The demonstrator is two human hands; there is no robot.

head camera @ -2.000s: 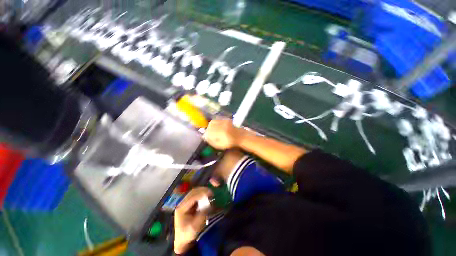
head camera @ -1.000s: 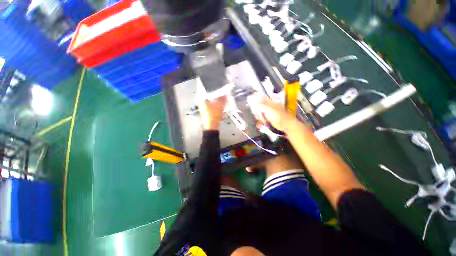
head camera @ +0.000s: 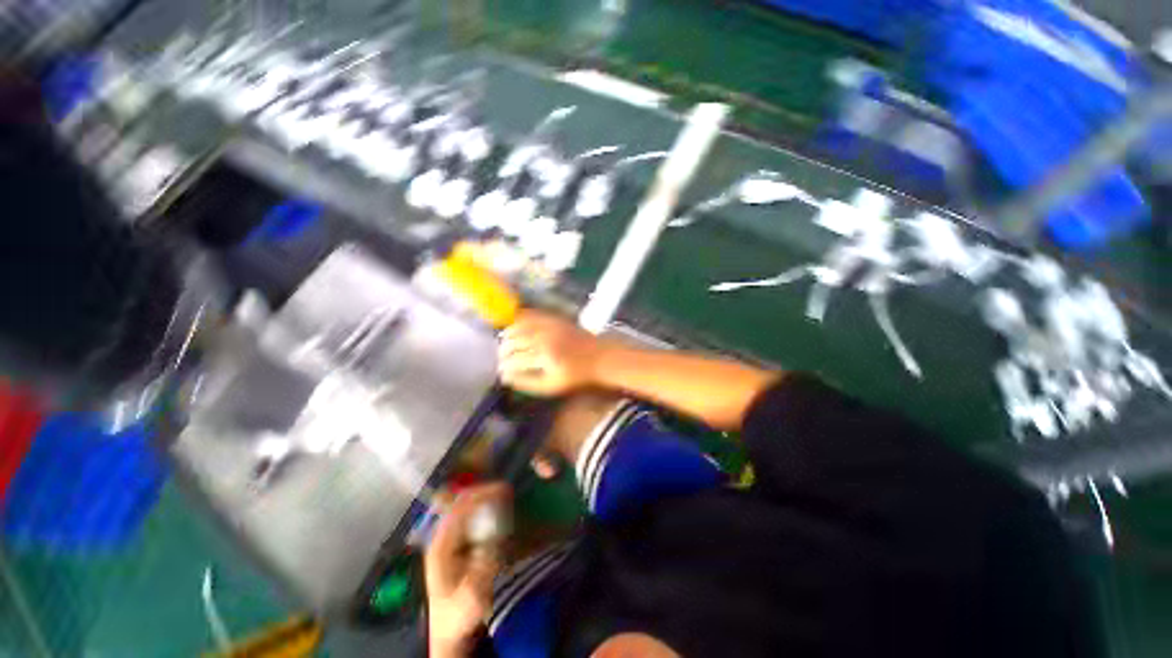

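Note:
The view is strongly blurred. My left hand (head camera: 460, 553) is at the machine's front edge, fingers curled around a small white part (head camera: 488, 522), perhaps an adapter. My right hand (head camera: 546, 355) is at the right front corner, beside the yellow sensor post (head camera: 479, 285); its fingers are bent and whether it holds anything is unclear. A white adapter with cord (head camera: 345, 418) seems to lie at the fixture on the grey base plate (head camera: 276, 521), with neither hand on it. The green start button (head camera: 391, 586) shows at the left front corner, uncovered.
Rows of white adapters (head camera: 443, 195) lie on the green conveyor beyond the machine. A white divider bar (head camera: 656, 219) separates them from piled adapters (head camera: 1060, 341) at right. The dark press cylinder (head camera: 71, 244) is at left. Blue crates (head camera: 84, 482) stand behind the plate.
The view has swung right. Both hands have left the fixture area: my right hand is now at the right front corner, my left at the front edge around a small white part.

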